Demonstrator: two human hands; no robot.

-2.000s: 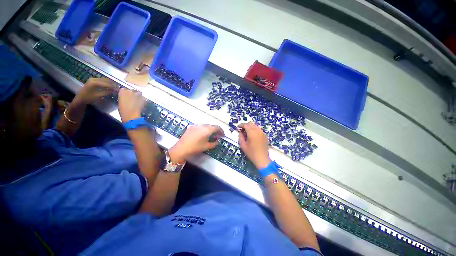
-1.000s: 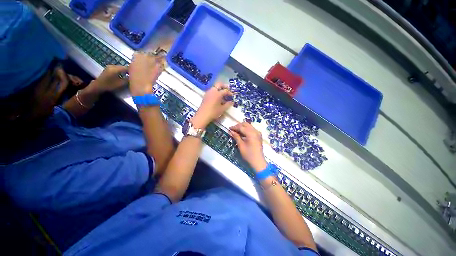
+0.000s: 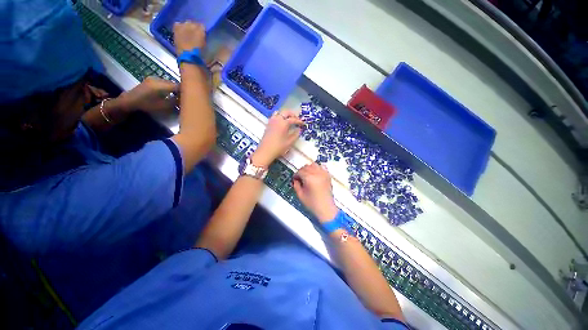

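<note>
A heap of small dark blue-violet and silver components (image 3: 367, 161) lies loose on the white bench surface. My left hand (image 3: 278, 136), with a watch at the wrist, is at the heap's left edge with its fingers bent; the fingertips' grip is too small to make out. My right hand (image 3: 314, 187), with a blue wrist strap, is over the green circuit board strip (image 3: 400, 267) with its fingers curled down. Whether it pinches a component cannot be seen. Pale or silver parts show on the strip to the right of this hand.
A large blue tray (image 3: 438, 129) lies behind the heap, with a red parts box (image 3: 371, 108) at its left edge. Another blue tray (image 3: 274, 55) holds dark parts. At left a neighbouring worker (image 3: 97, 174) has one hand at a farther blue tray (image 3: 216, 9).
My left hand has moved from the board strip to the heap's left edge. My right hand has shifted slightly left over the strip. The neighbour's strapped hand has reached up to a tray.
</note>
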